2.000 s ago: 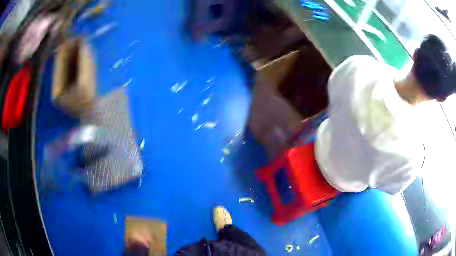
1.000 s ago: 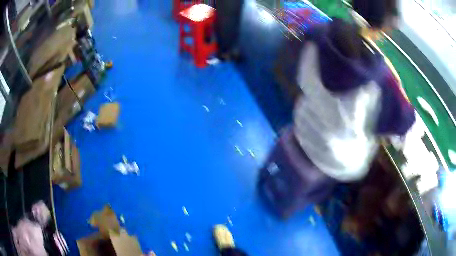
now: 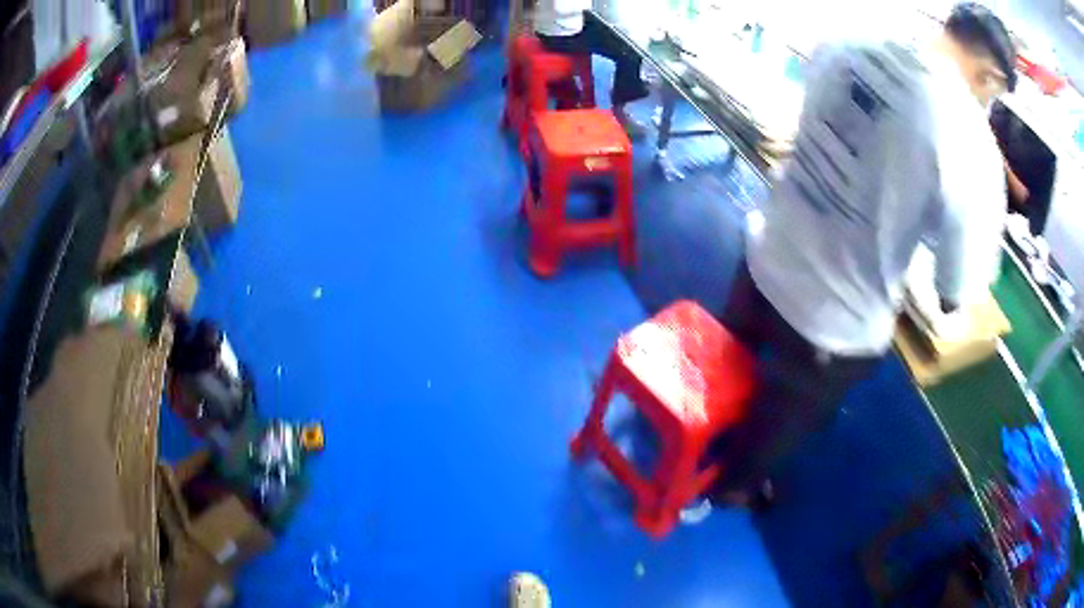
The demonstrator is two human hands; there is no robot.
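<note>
Neither of my hands is in the picture. The tip of my light shoe [image 3: 529, 590] shows at the bottom edge on the blue floor [image 3: 392, 356]. The nearest thing in front of me is a red plastic stool [image 3: 684, 368], upright, right of centre. A second red stool [image 3: 583, 178] stands farther ahead, with another red stool [image 3: 556, 86] behind it.
A person in a light grey top [image 3: 862, 190] stands at the right, leaning over a carton [image 3: 951, 339] at the green conveyor [image 3: 1016, 439]. Flattened cardboard [image 3: 83, 451] lines the left side. An open carton [image 3: 416, 71] stands far ahead. Small litter lies on the floor.
The view has moved along the aisle. The seated people in white and purple-and-white tops have left view; a standing person and nearer red stools now show. A hand seen low earlier is gone.
</note>
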